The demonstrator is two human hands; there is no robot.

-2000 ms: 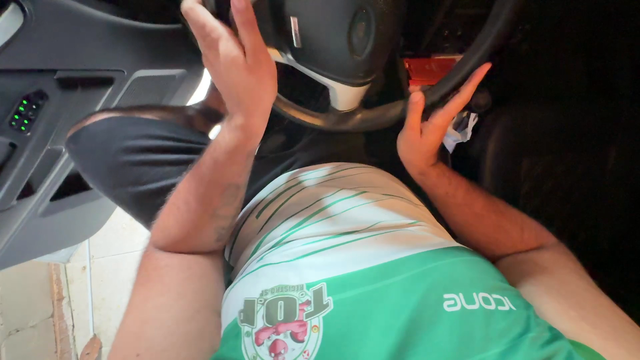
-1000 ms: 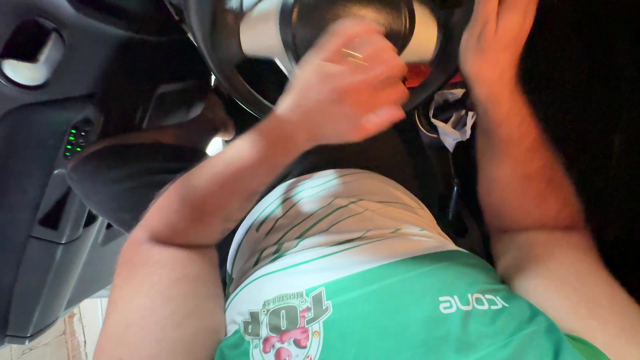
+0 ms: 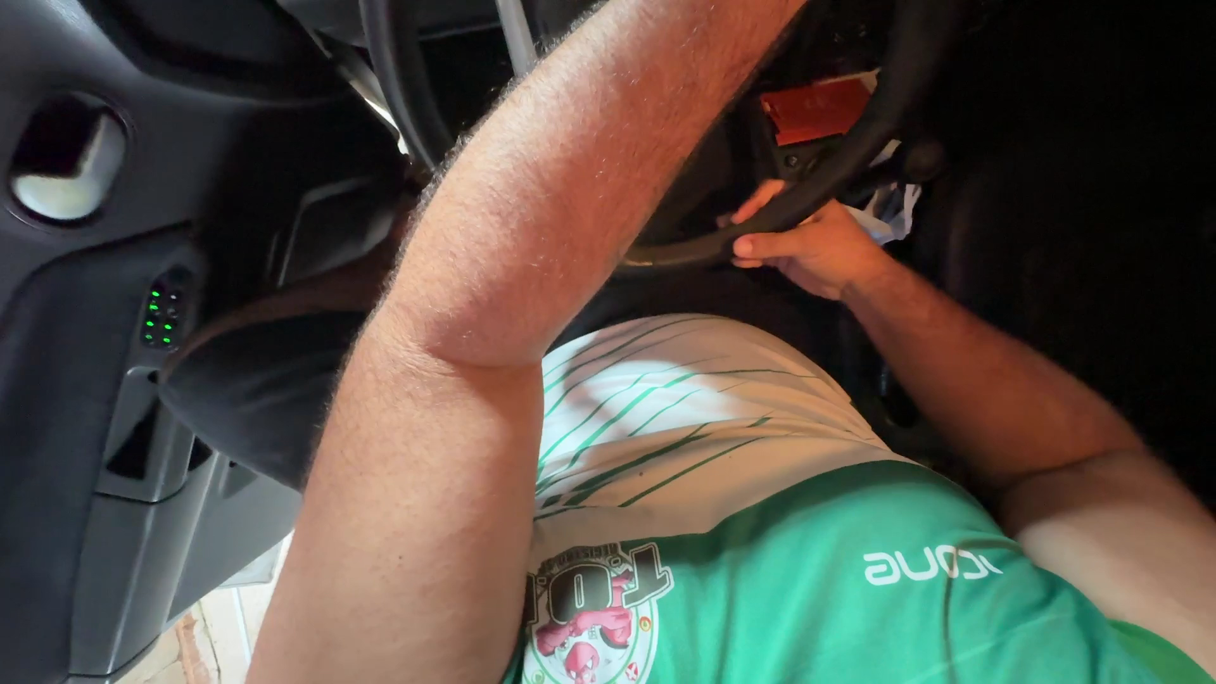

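My right hand (image 3: 812, 242) grips the lower right part of the car's steering wheel (image 3: 879, 123), with the thumb on the near side of the rim and fingers reaching around it. The left forearm crosses over the wheel from the lower left, and my left hand lies beyond the top edge of the view, so what it touches is hidden. Much of the wheel's left and upper part is behind that forearm or out of view.
At left is the car door with lit window switches (image 3: 161, 313) and a door handle recess (image 3: 68, 171). A red flat object (image 3: 819, 109) lies beyond the wheel. Crumpled white material (image 3: 893, 211) is beside my right wrist. My knee is near the door.
My left hand has crossed the wheel and gone out of the top of the view. My right hand, apart from the rim's lower part a second ago, now grips it there.
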